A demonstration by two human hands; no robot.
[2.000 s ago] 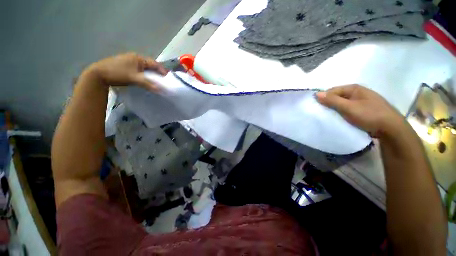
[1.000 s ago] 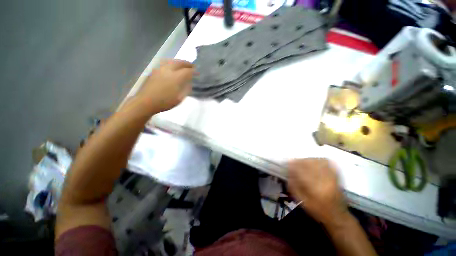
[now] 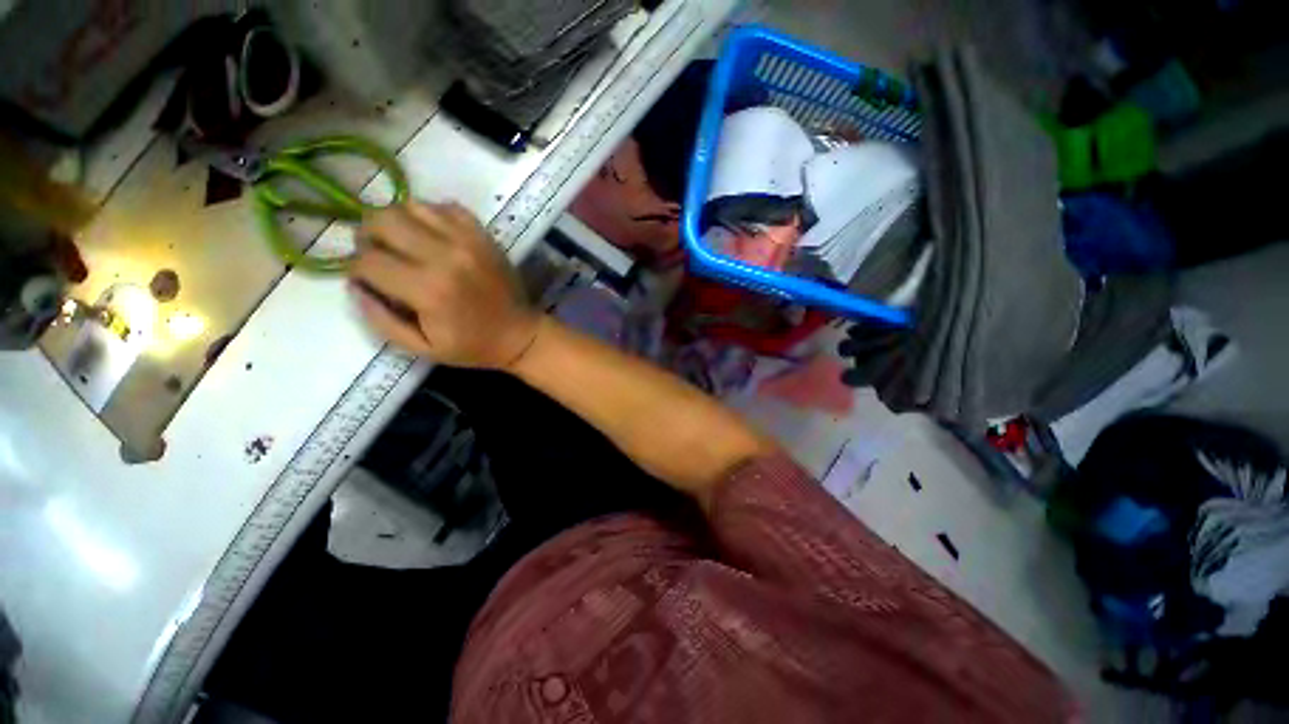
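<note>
Green-handled scissors [image 3: 305,181] lie on the white machine tabletop [image 3: 290,371], beside the lit metal plate [image 3: 156,333]. Their loops point toward the table's front edge and their blades toward the machine. My right hand [image 3: 436,283] is over the tabletop with its fingers curled, at the edge of the green loops. Whether the fingers grip a loop cannot be told. My left hand is out of the picture.
A ruler strip [image 3: 318,441] runs along the table's front edge. Dark-handled scissors [image 3: 266,71] and a grey stack [image 3: 534,50] lie at the back. Right of the table stand a blue basket [image 3: 806,290] with white pieces and a thick pile of grey cloth [image 3: 997,241].
The view has swung right, from the cut-piece stack to the scissors and basket. My right hand has moved to the scissors. The white-and-grey piece held earlier and my left hand are out of view.
</note>
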